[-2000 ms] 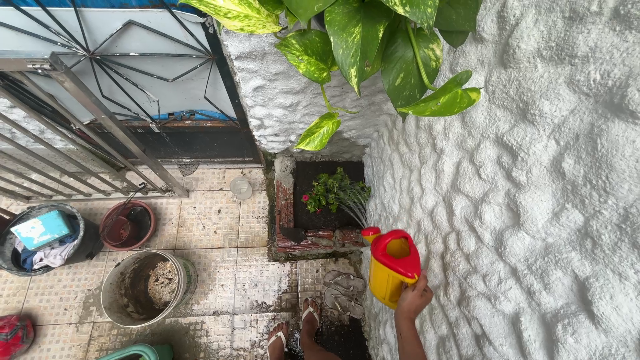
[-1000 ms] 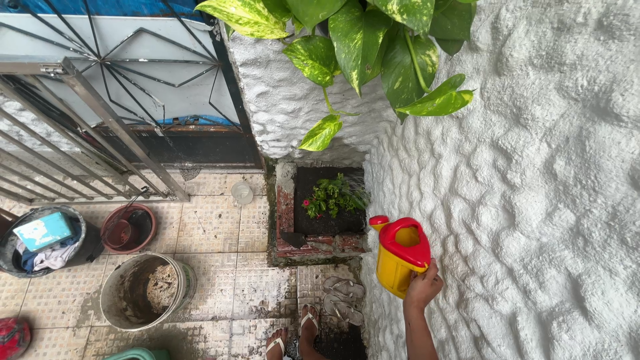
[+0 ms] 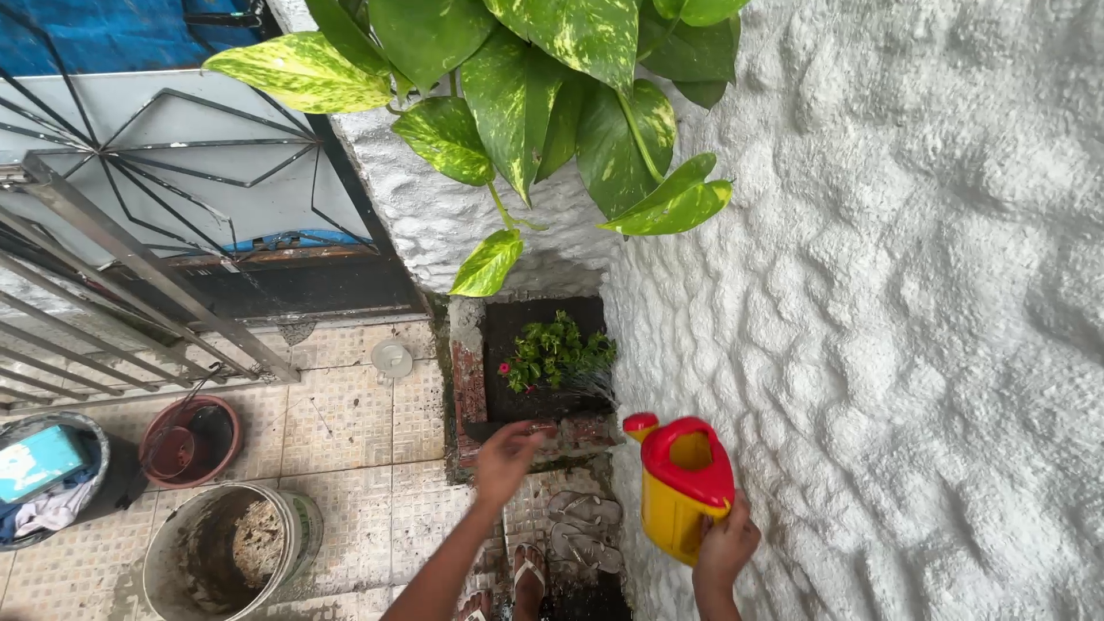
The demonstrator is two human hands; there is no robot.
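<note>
My right hand (image 3: 727, 545) is closed round the handle of a yellow and red plastic watering can (image 3: 677, 509), beside the rough white wall. Thin streams of water fall from its red sprinkler head (image 3: 640, 423) toward a leafy green plant (image 3: 552, 349) with pink-red flowers. The plant grows in dark soil within a brick-edged planter bed (image 3: 470, 379) in the corner. My left hand (image 3: 509, 457) reaches out over the near edge of the bed, fingers partly bent; whether anything is between them cannot be told. A dark pointed object lies on the edge by its fingertips.
Variegated pothos leaves (image 3: 517, 103) hang above the bed. On the tiled floor at left are a dirty bucket (image 3: 297, 535), a reddish-brown pot (image 3: 233, 440) and a black tub (image 3: 103, 466) with cloths. Grey sandals (image 3: 586, 509) lie near my feet. A metal gate (image 3: 155, 259) stands at upper left.
My left hand has come into view over the near edge of the bed. The watering can remains in my right hand, close to the wall.
</note>
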